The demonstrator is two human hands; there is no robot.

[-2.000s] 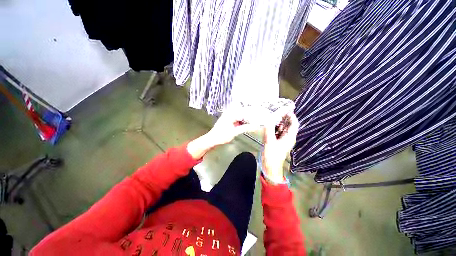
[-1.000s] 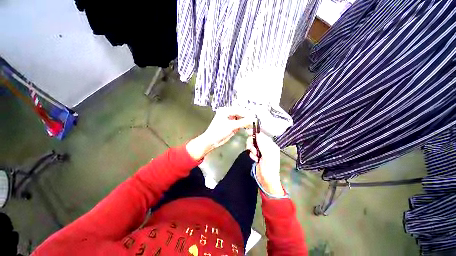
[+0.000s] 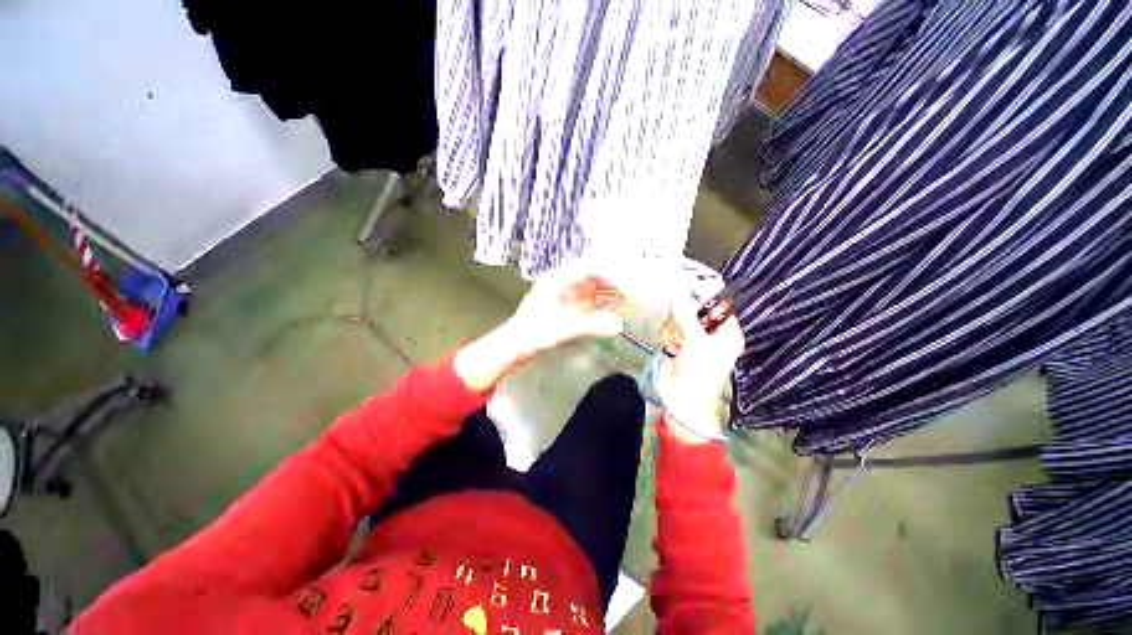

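A light striped garment (image 3: 608, 137) hangs at top centre, its lower part washed out to white. Its bottom end (image 3: 664, 275) is bunched between my hands. My left hand (image 3: 565, 310) pinches this edge from the left. My right hand (image 3: 701, 366) is at the right side of the same edge, with its fingers curled. A small dark reddish tool (image 3: 713, 314), perhaps snips, shows at the right fingers, mostly hidden. Whether the right fingers also grip the cloth is too washed out to tell.
Dark striped garments (image 3: 943, 211) hang close on the right, beside my right hand. Black garments (image 3: 335, 75) hang upper left. A rack leg (image 3: 807, 499) with castors stands lower right, another (image 3: 93, 422) at left. A blue and red dustpan-like object (image 3: 147, 310) is by the white panel (image 3: 161, 137).
Since one second ago, my right hand has moved right and slightly up from the middle of the edge, and the tool has gone with it. My left hand has hardly moved.
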